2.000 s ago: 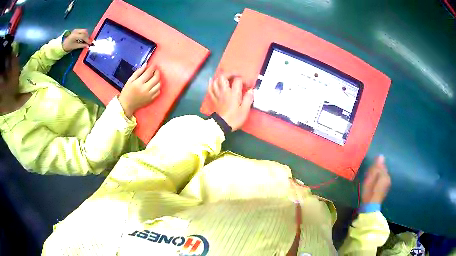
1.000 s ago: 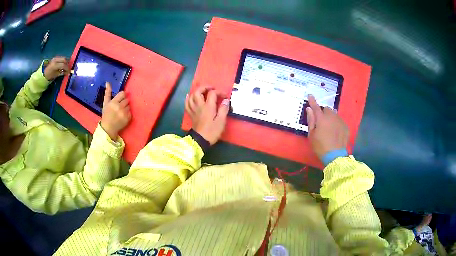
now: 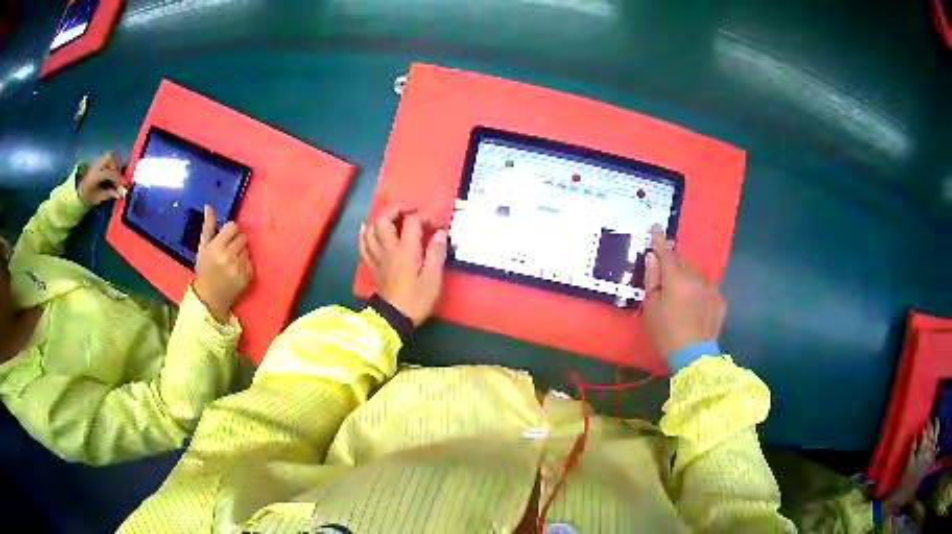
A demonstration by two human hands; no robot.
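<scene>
A black-bordered tablet (image 3: 553,224) with a lit white page lies flat on an orange-red foam pad (image 3: 585,115). A small dark window shows in the screen's lower right part. My left hand (image 3: 402,266) rests on the pad at the tablet's left edge, fingers slightly curled; whether it holds anything small is hidden. My right hand (image 3: 681,308) is over the tablet's right side, index finger extended onto the screen, holding nothing visible. A red cord (image 3: 580,417) hangs at my chest and loops near the pad's front edge.
On the left, a person in a yellow smock (image 3: 115,355) touches another tablet (image 3: 186,193) on an orange pad (image 3: 298,172). More orange pads show at the upper left (image 3: 102,31) and right edge (image 3: 900,396), where another person's hand (image 3: 919,464) shows. All pads lie on the green surface (image 3: 814,261).
My right hand has come from beside the pad onto the screen, and its index finger now points nearer the right border. The view has shifted, bringing the right-edge pad into sight.
</scene>
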